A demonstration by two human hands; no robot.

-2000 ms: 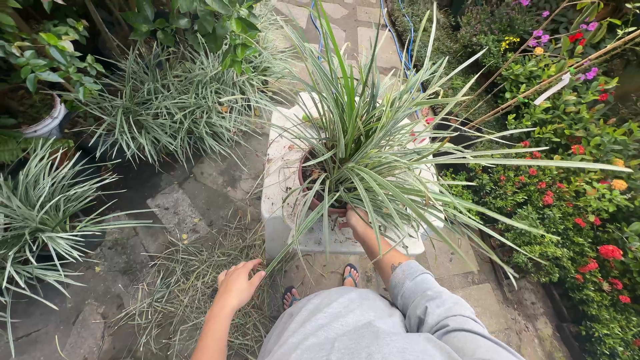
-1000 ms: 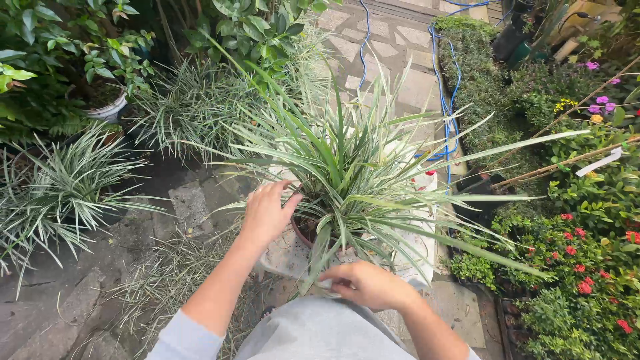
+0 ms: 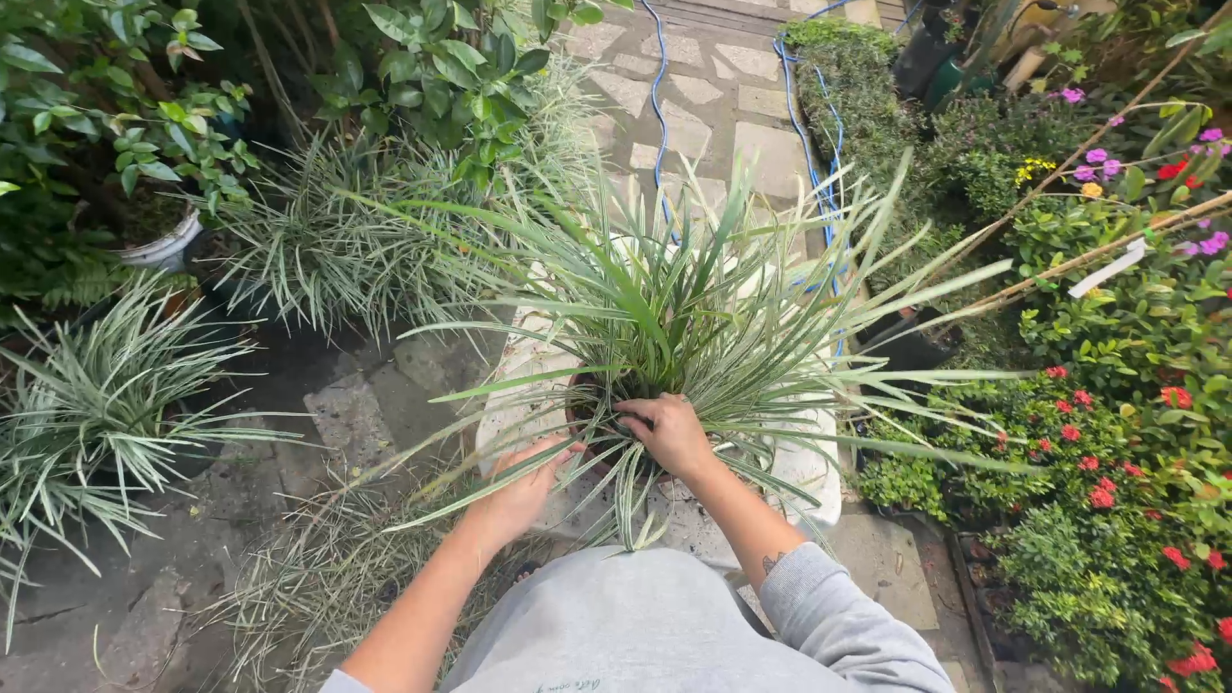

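Note:
A potted plant with long, narrow variegated leaves (image 3: pixel 674 327) stands on a white stool or small table (image 3: pixel 808 462) in front of me. Its reddish-brown pot (image 3: pixel 583 399) shows only in part between the leaves. My right hand (image 3: pixel 669 433) reaches into the base of the plant over the pot, with thumb and forefinger close together among the stems; whether they pinch a leaf is too small to tell. My left hand (image 3: pixel 520 486) is at the pot's left side, its fingertips among the drooping outer leaves and partly hidden by them.
Cut dry leaves (image 3: pixel 308 577) lie piled on the stone paving at lower left. More variegated plants (image 3: pixel 106 414) and a white pot (image 3: pixel 168 241) stand at left. Blue hoses (image 3: pixel 659 115) run along the path behind. Red-flowered plants (image 3: pixel 1088 462) and thin brown stems (image 3: pixel 1059 279) border the right side.
My right hand has moved from the pot's near edge in among the stems. My left hand, on the leaves' left side one second ago, is now lower, beside the pot.

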